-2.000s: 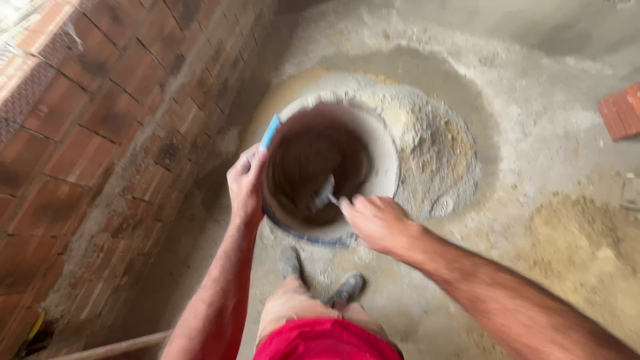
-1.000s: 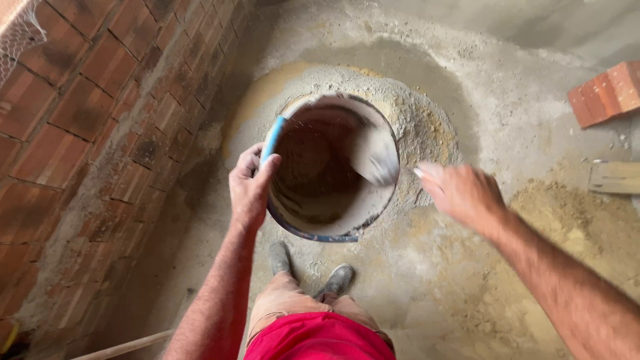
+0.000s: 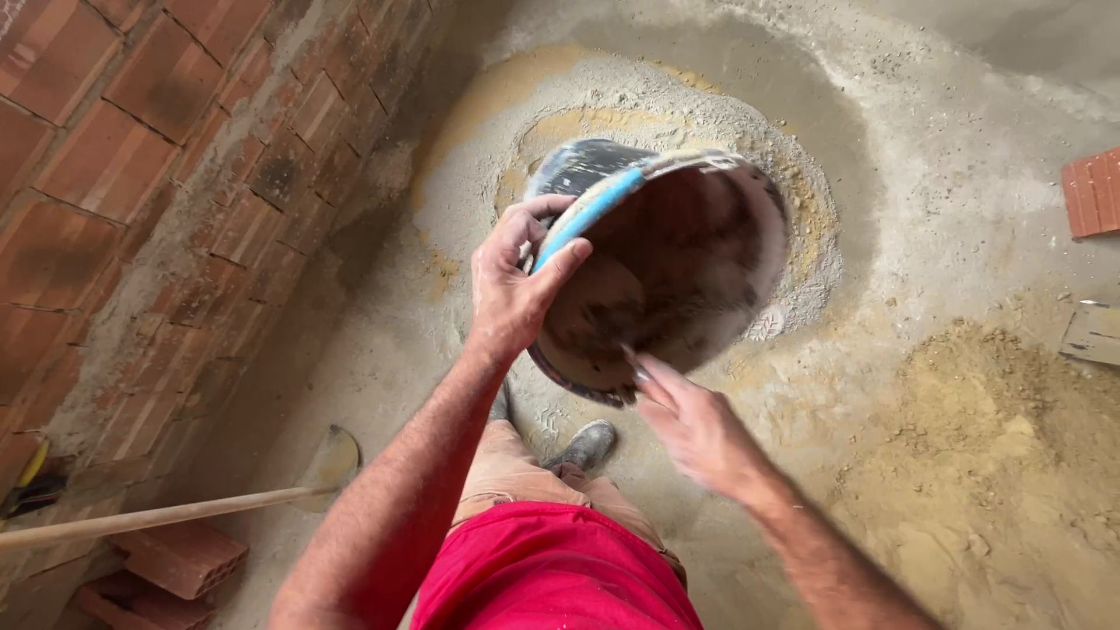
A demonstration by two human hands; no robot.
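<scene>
A black bucket, its rim caked with pale mortar or dust, is tilted on its side above the floor, its mouth toward me. My left hand grips the rim at a light-blue section, thumb on the near side and fingers behind. Inside, the walls look dusty and stained. My right hand is closed around the handle of a small tool at the lower edge of the mouth. The tool's blade is blurred and cannot be made out inside the bucket.
A ring of pale powder and sand lies on the concrete floor beyond the bucket. Hollow bricks and a long wooden handle are at lower left beside the brick wall. At right are a sand pile, a brick and a board.
The bucket, upright on the floor in the earlier frames, is now tipped and raised in my left hand. My right hand has come back from beyond the rim's right side to the bucket's near edge.
</scene>
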